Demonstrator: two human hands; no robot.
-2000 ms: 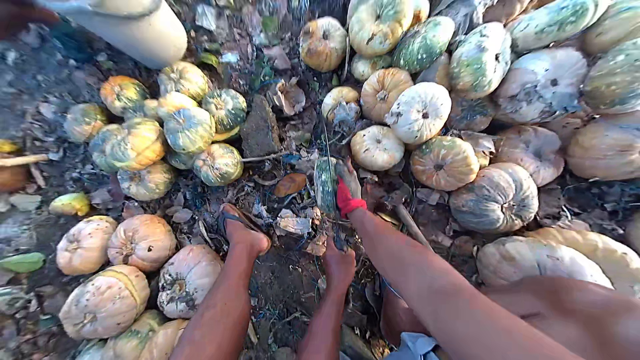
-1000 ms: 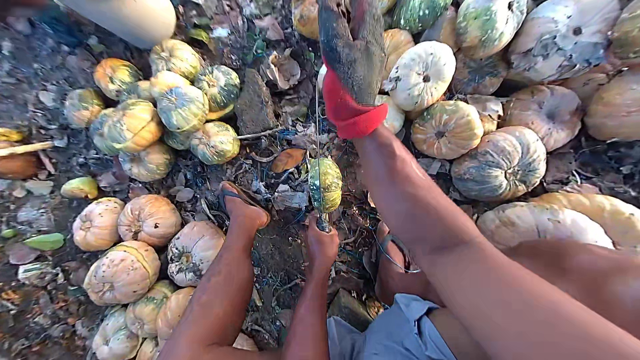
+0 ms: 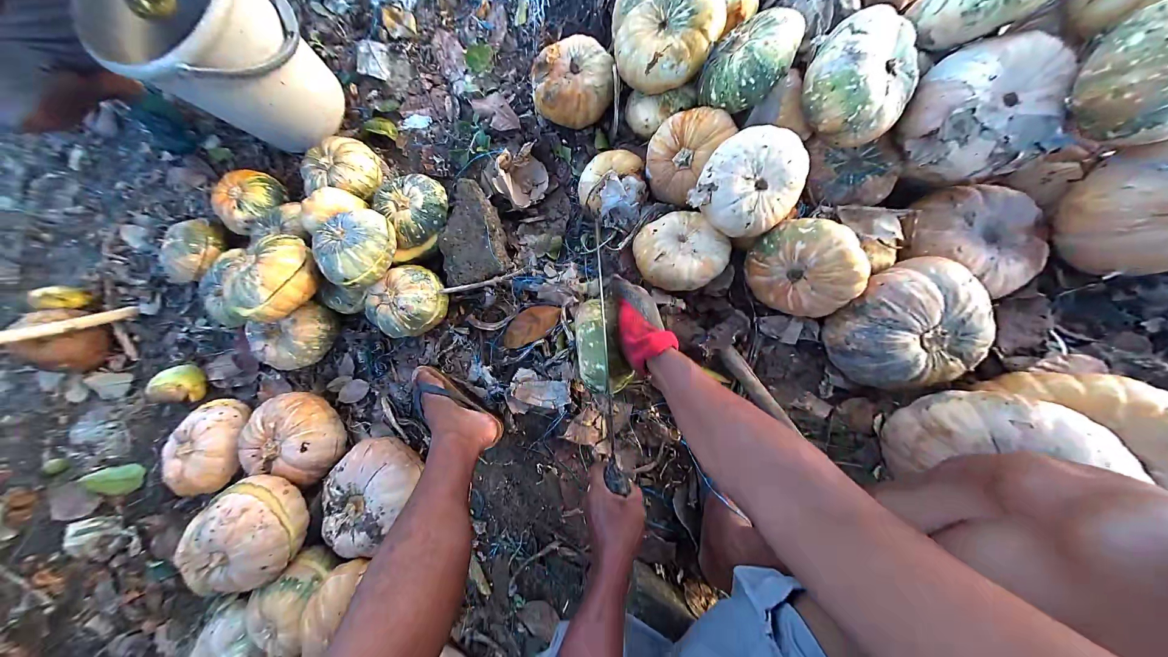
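My left hand (image 3: 614, 511) is closed around the dark handle of a long, thin-bladed knife (image 3: 600, 274), its blade pointing away from me. The blade passes over a small speckled green pumpkin (image 3: 595, 347) on the ground. My right hand (image 3: 641, 319), in a red glove with dirty grey fingers, grips that pumpkin's right side; its fingertips are partly hidden. Small green and orange pumpkins (image 3: 354, 246) lie in a cluster to the left, with tan pumpkins (image 3: 242, 534) nearer me. A large heap of pumpkins (image 3: 794, 265) spreads to the right.
A white bucket (image 3: 265, 82) leans at the upper left beside a blurred part of another person (image 3: 73, 91). A stone (image 3: 474, 233) lies amid dry leaves. A wooden stick (image 3: 753, 388) rests right of my gloved hand. My sandalled foot (image 3: 456, 406) stands left of the knife.
My gloved right hand, raised above the pumpkin one second ago, is down against its side. The knife stays in my left hand. More of the bucket shows at the upper left.
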